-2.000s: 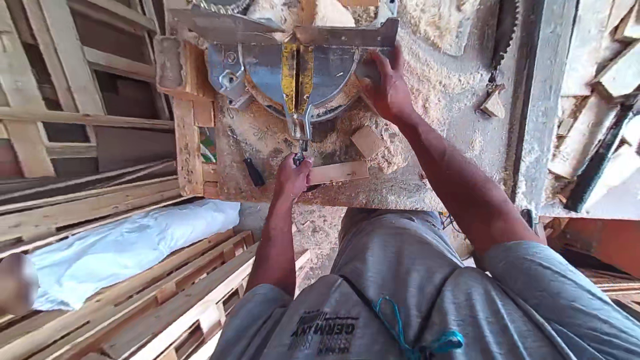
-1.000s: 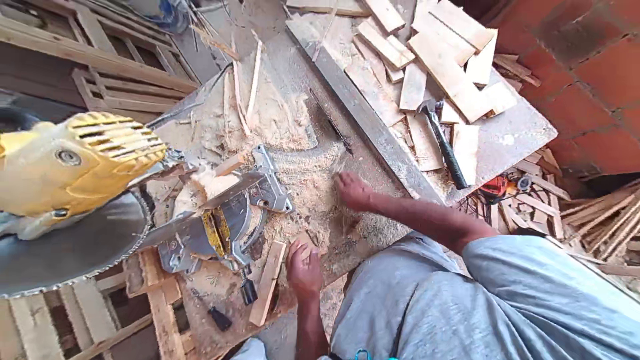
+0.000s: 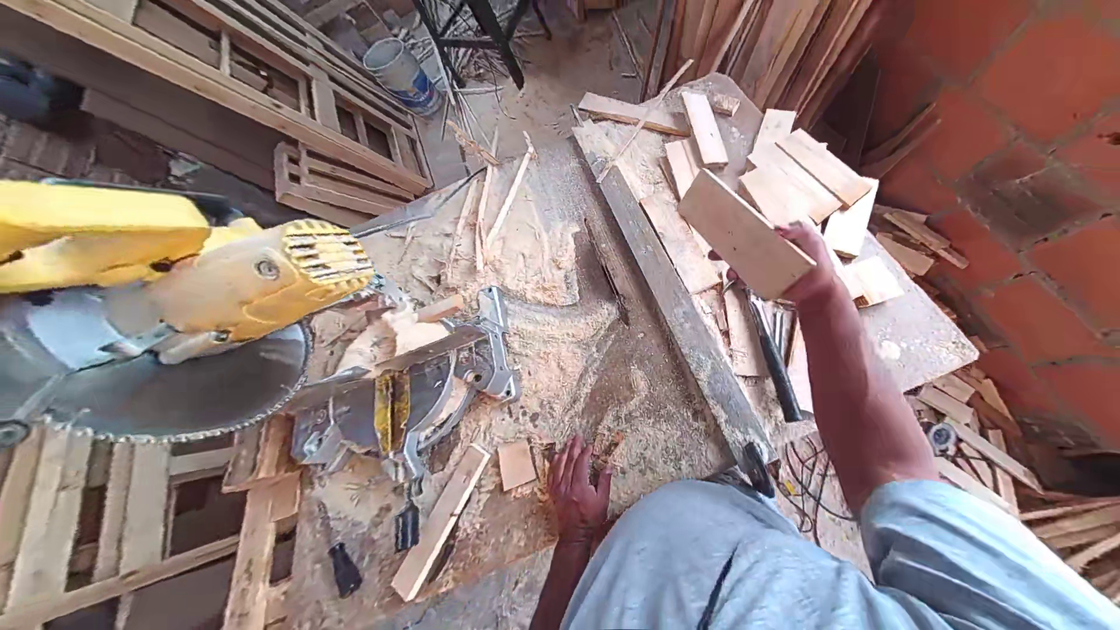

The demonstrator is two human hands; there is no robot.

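My right hand (image 3: 807,262) grips a flat rectangular wooden board (image 3: 739,232) by its near end, above a pile of cut wood pieces (image 3: 809,179) at the right. My left hand (image 3: 579,490) rests with fingers apart on the sawdust-covered bench (image 3: 647,429), holding nothing. Just left of it lies a small square wood offcut (image 3: 516,465), with a longer wood strip (image 3: 442,522) beyond. At the left stands a miter saw with a yellow housing (image 3: 262,271), its round blade (image 3: 201,385) raised beside the metal saw base (image 3: 411,411).
A long straight bar (image 3: 669,306) runs along the bench. A hammer (image 3: 770,354) lies among the boards near my right forearm. A dark-handled tool (image 3: 344,569) lies near the saw. Wooden frames (image 3: 289,114), a bucket (image 3: 402,74) and a brick wall (image 3: 1006,175) stand around.
My right hand has moved from the sawdust on the bench to over the wood pile and now holds a board. My left hand lies flat on the bench. The view has swung right.
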